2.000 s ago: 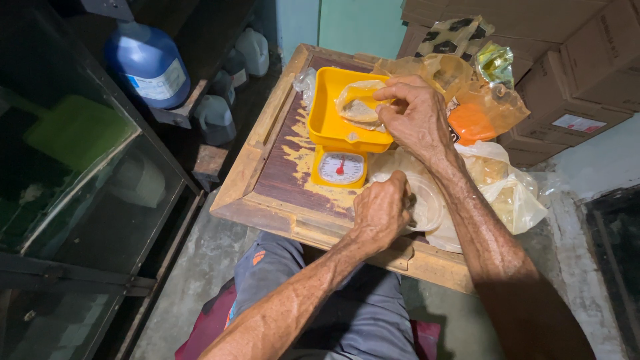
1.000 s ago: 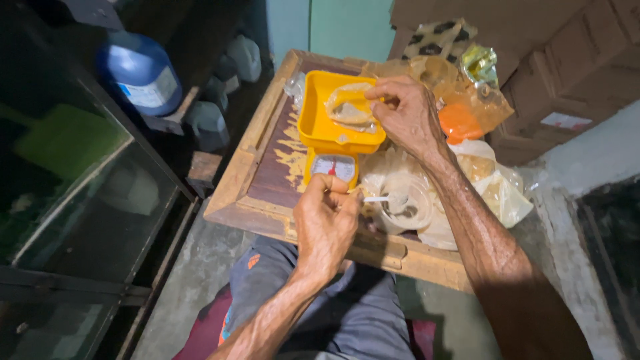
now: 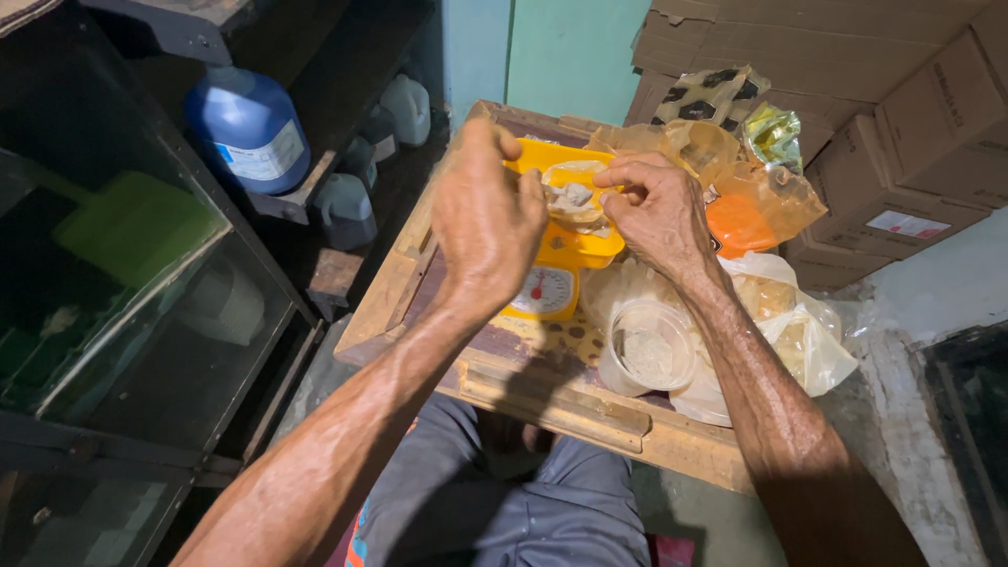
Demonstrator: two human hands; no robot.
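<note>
A yellow kitchen scale with a round dial (image 3: 543, 290) stands on the wooden table, its yellow tray (image 3: 571, 246) on top. In the tray a small clear plastic bag (image 3: 573, 198) lies with its mouth spread and greyish powder inside. My right hand (image 3: 657, 209) pinches the bag's right edge. Blurred by motion, my left hand (image 3: 488, 213) is raised over the tray's left side; whether its fingers hold anything cannot be told. Below my right hand, a round clear plastic tub (image 3: 647, 350) of the same greyish powder stands near the table's front edge.
Plastic bags, one with orange contents (image 3: 740, 224), crowd the table's right side beside a knotted whitish bag (image 3: 795, 335). Cardboard boxes (image 3: 890, 189) are stacked behind. At left are a blue jug (image 3: 248, 130) on a shelf, smaller jugs (image 3: 346, 209) and a glass-fronted cabinet (image 3: 142, 260).
My left hand has risen from in front of the scale dial to above the tray's left side. The white spoon seen over the tub earlier is no longer there. My right hand stays at the bag.
</note>
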